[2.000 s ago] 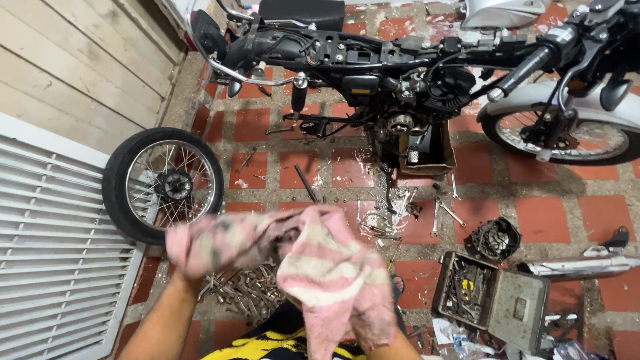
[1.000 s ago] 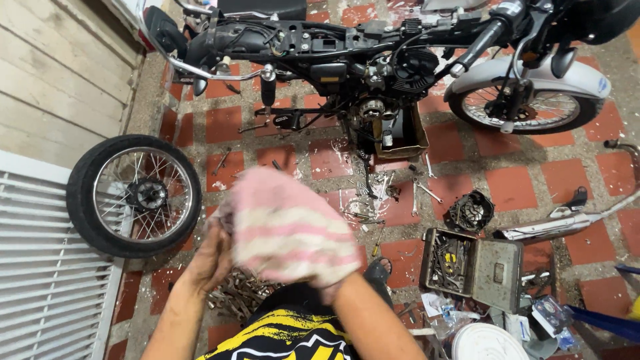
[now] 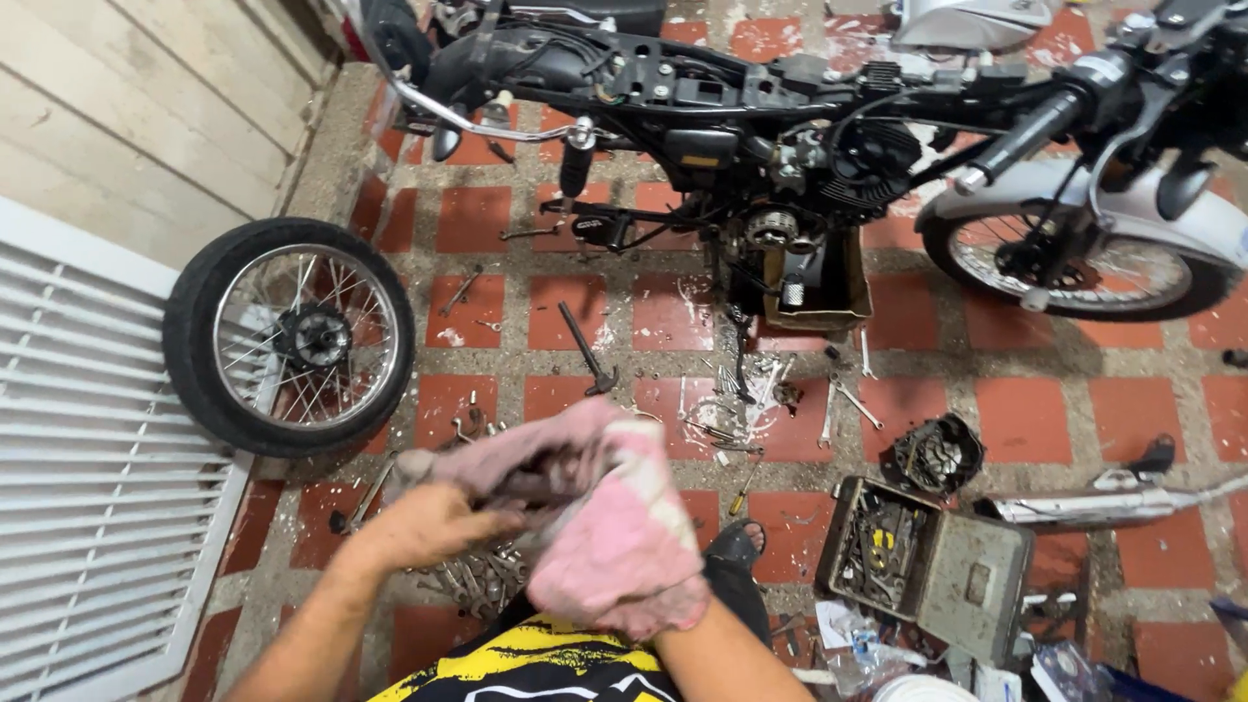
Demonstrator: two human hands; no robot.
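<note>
A pink and white striped cloth (image 3: 624, 526), smudged with dark stains, is bunched in front of my body. My left hand (image 3: 434, 526) is at its left side, with fingers reaching to the cloth's dark, blurred fold; whether they pinch it cannot be told. The cloth covers my right hand, and only the forearm below shows. Beyond the cloth stands a partly dismantled motorcycle (image 3: 702, 117). Its removed spoked wheel (image 3: 385, 390) lies on the tiles to the left. A hammer (image 3: 585, 346) rests on the floor between wheel and motorcycle.
An open metal toolbox (image 3: 975, 585) holds tools at lower right, near a round engine cover (image 3: 938, 456) and an exhaust pipe (image 3: 1092, 507). Wrenches (image 3: 858, 402) and small parts are scattered below the engine. A cardboard box (image 3: 819, 317) sits under it. A white louvered panel (image 3: 88, 448) stands left.
The cloth, spread flat over my right hand one second ago, is now bunched and folded open. My left hand has moved to its left edge. The view has shifted somewhat.
</note>
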